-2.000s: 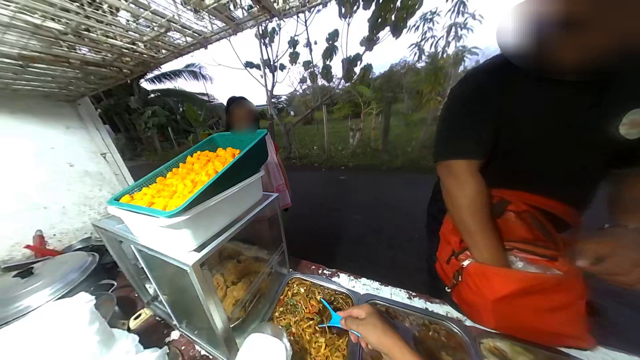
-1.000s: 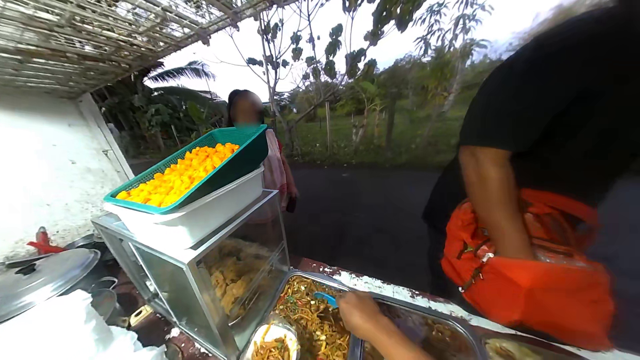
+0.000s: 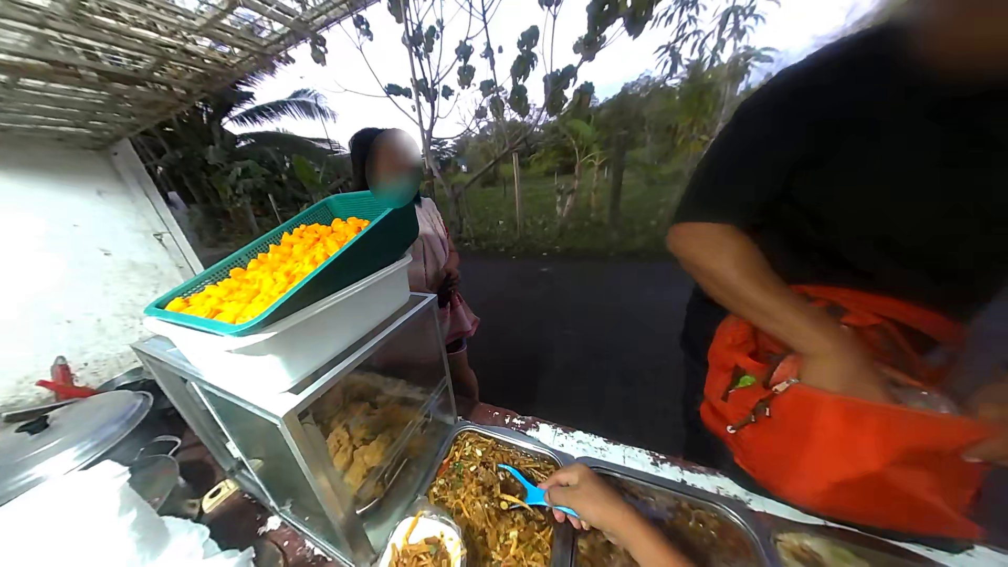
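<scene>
My right hand grips light blue plastic tongs, whose tips are in a metal tray of stir-fried noodles. A few noodle strands lie at the tongs. At the bottom edge, left of that tray, a white container lined with clear plastic has noodles in it; whatever supports it is hidden. My left hand is not visible. A second metal tray with dark, saucy food lies under and beside my right forearm.
A glass display case with fried food bears a white tub and a green basket of orange pieces. A lidded pot stands left. Beyond the counter, one person reaches into an orange bag; another stands by the road.
The white container with noodles shows at the noodle tray's left corner since one second ago. The tongs have shifted within the noodles. The far person's arm has moved.
</scene>
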